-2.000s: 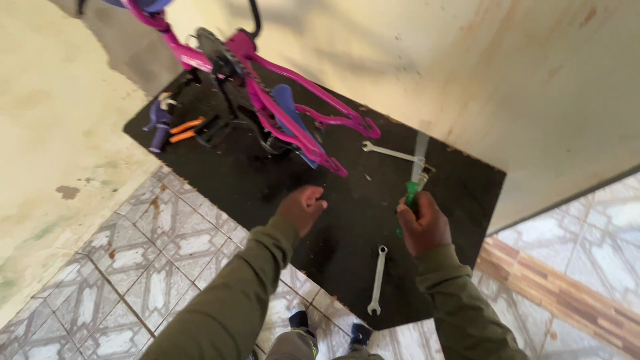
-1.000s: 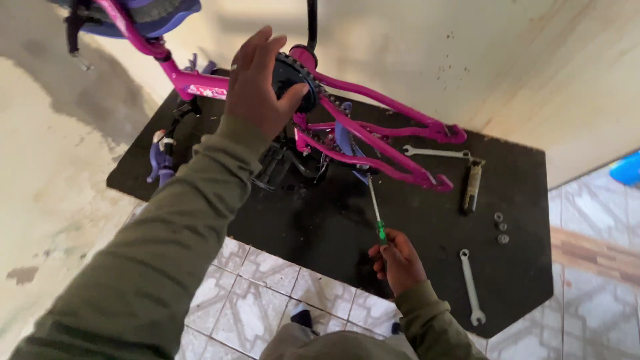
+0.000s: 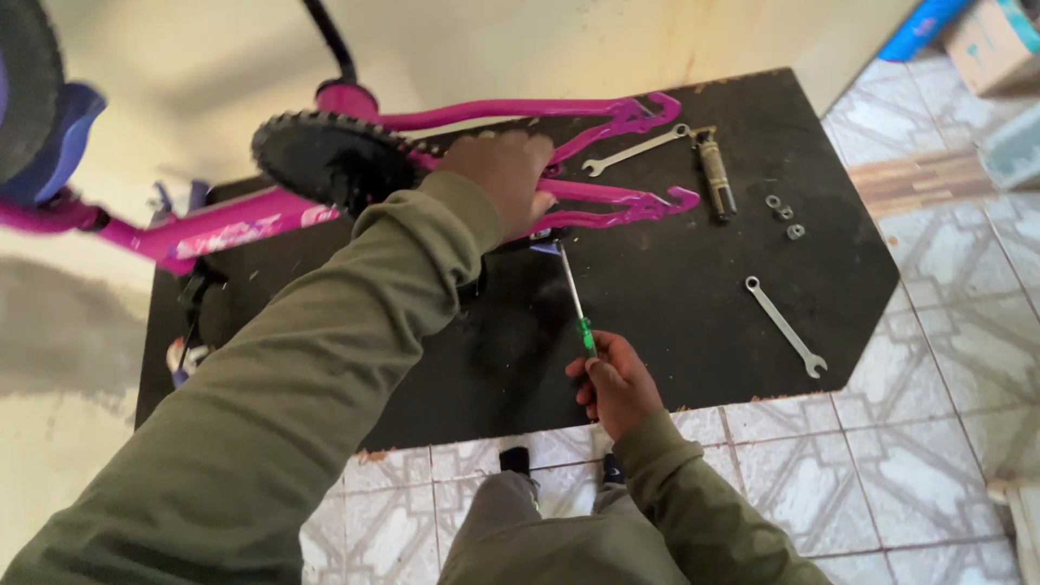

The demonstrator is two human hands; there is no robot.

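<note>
A pink bicycle frame point(image 3: 236, 223) lies across the black tabletop point(image 3: 520, 341), its chainring point(image 3: 337, 162) facing up at the left. My left hand point(image 3: 500, 175) is on the frame tubes between the chainring and the rear forked ends, its fingers curled over them; how firmly it grips is hidden. In my right hand point(image 3: 613, 378) is a screwdriver with a green handle point(image 3: 586, 333). Its metal shaft points up to a dark part with a blue piece point(image 3: 548, 247) below the lower tube; whether the tip touches a screw cannot be seen.
Right of the frame lie a combination wrench point(image 3: 638, 152), a dark cylindrical tool point(image 3: 715, 176) and several small metal nuts point(image 3: 783, 213). A second combination wrench point(image 3: 786, 327) is near the right edge. A wall runs behind the table; a cardboard box point(image 3: 995, 49) stands on the tiled floor.
My right hand has brought the screwdriver from the right side of the table to the frame. My left hand has moved from the chainring to the rear tubes. The view has shifted and turned.
</note>
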